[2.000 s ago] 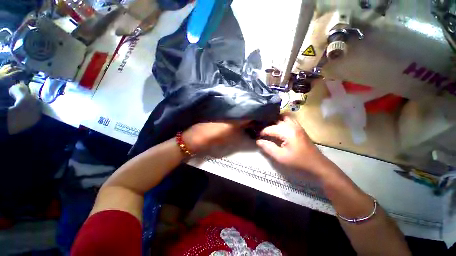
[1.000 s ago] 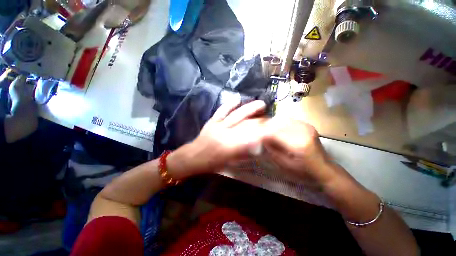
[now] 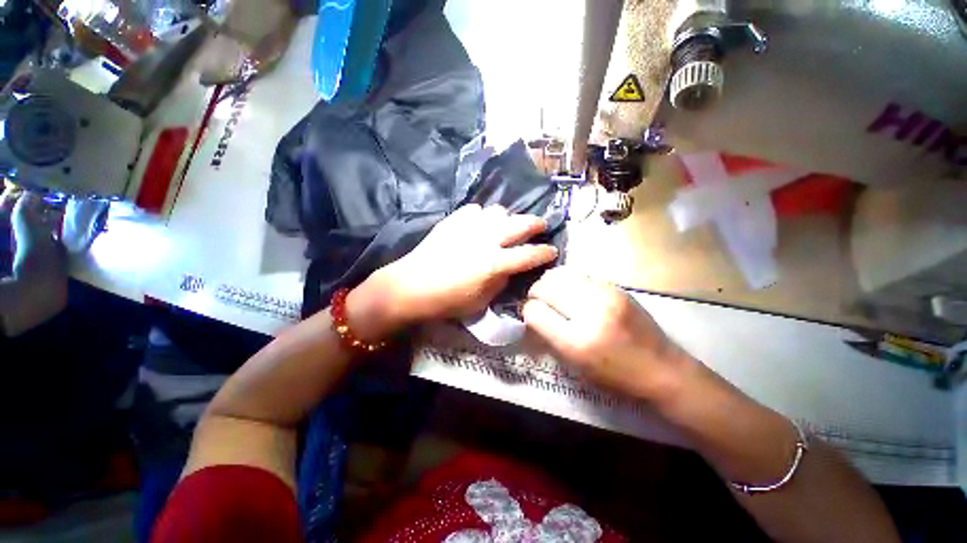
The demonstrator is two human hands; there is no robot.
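A dark, slightly shiny garment piece (image 3: 387, 149) lies bunched left of the needle, its near part reaching the presser foot (image 3: 567, 182). My left hand (image 3: 456, 260) lies on the cloth with its fingers pointing right, just below the foot. My right hand (image 3: 589, 323) has its fingertips bent together at the cloth's near edge, close to my left fingertips, pinching that edge. A small white piece (image 3: 495, 328) shows under my left hand at the table's front. The cream sewing machine (image 3: 827, 106) stands on the right.
A blue hanging piece (image 3: 347, 48) is above the cloth. White scraps (image 3: 732, 217) lie over a red scrap (image 3: 811, 195) on the machine bed. Snips or tweezers (image 3: 901, 353) lie at the right edge. At left are a neighbouring machine (image 3: 64, 136), a red flat item (image 3: 162, 170) and another person's arm (image 3: 30, 281).
The hands first came together over the cloth; now my left hand lies flatter on it and my right pinches the edge. The cloth is more spread out, and the white piece has come into view.
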